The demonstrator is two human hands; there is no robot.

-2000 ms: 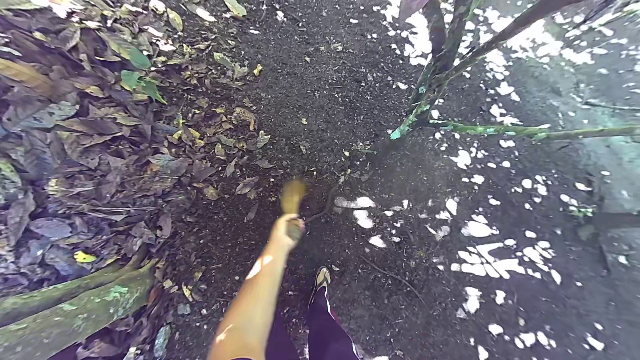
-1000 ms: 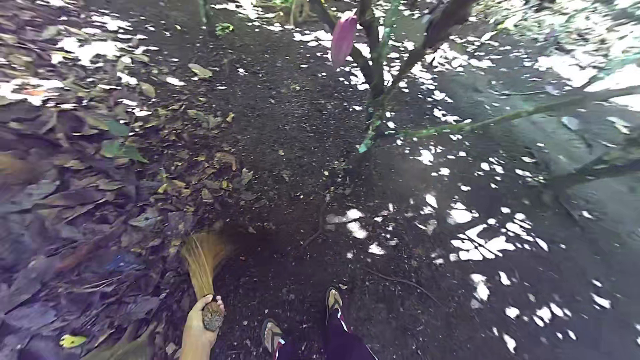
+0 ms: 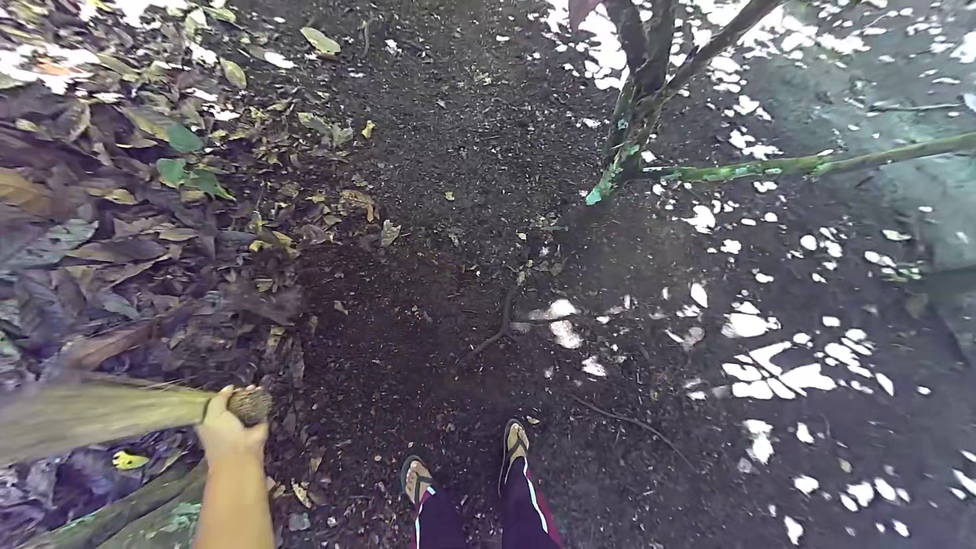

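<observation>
My left hand [image 3: 232, 431], at the lower left of the head view, is closed around the bound end of a stick broom [image 3: 114, 415]. The broom's thin yellowish bristles point left over a bank of dry leaves [image 3: 130, 252] and blur toward the frame's left edge. Its cut butt end shows beside my thumb and fingers. Whether the bristle tips touch the leaves is hidden by the blur. Dark bare soil [image 3: 396, 328] with small debris lies to the right of the hand. My right hand is out of view.
A lichen-covered tree [image 3: 633, 130] with a low branch [image 3: 801, 164] reaching right stands at the upper right. A thin root [image 3: 507, 313] crosses the soil ahead of my sandalled feet [image 3: 515, 442]. A mossy log or trunk [image 3: 145, 511] lies at the lower left.
The broom has swung left over the leaves; one second ago its bristles pointed up and away, at the edge between leaves and soil. The left hand still grips it.
</observation>
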